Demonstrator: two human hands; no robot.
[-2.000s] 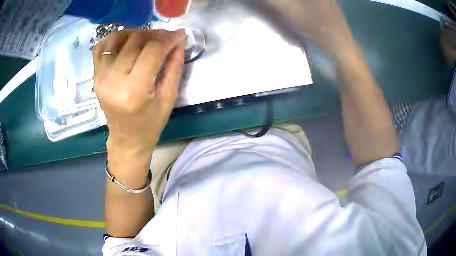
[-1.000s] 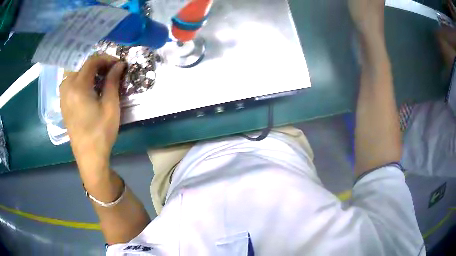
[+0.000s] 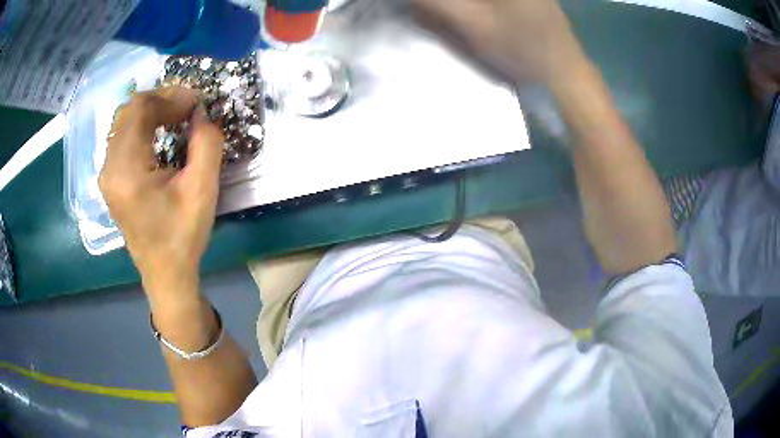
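Small metal parts (image 3: 235,107) lie heaped in the clear parts tray (image 3: 79,192). My left hand (image 3: 167,162) is over the heap, thumb and forefinger bent close together at the parts; whether a part is between them cannot be seen. The round fixture (image 3: 318,84) stands on the plate right of the tray, with a pale raised centre. My right hand (image 3: 505,34) is blurred and partly cut off by the top edge, above the plate's right side; its fingers are unclear. The blue syringe (image 3: 201,26) and red-orange syringe (image 3: 292,21) hang at the top, near the fixture.
The silver machine plate (image 3: 410,120) has buttons on its front edge, and a black cable (image 3: 453,214) hangs from it. A white label (image 3: 60,51) is at the upper left. The green bench (image 3: 633,120) lies beneath. Another person's sleeve (image 3: 727,222) is at the right.
My left hand was by the fixture two seconds ago and is now at the parts heap. My right hand moved right, then back left over the plate. The syringes look shifted in view.
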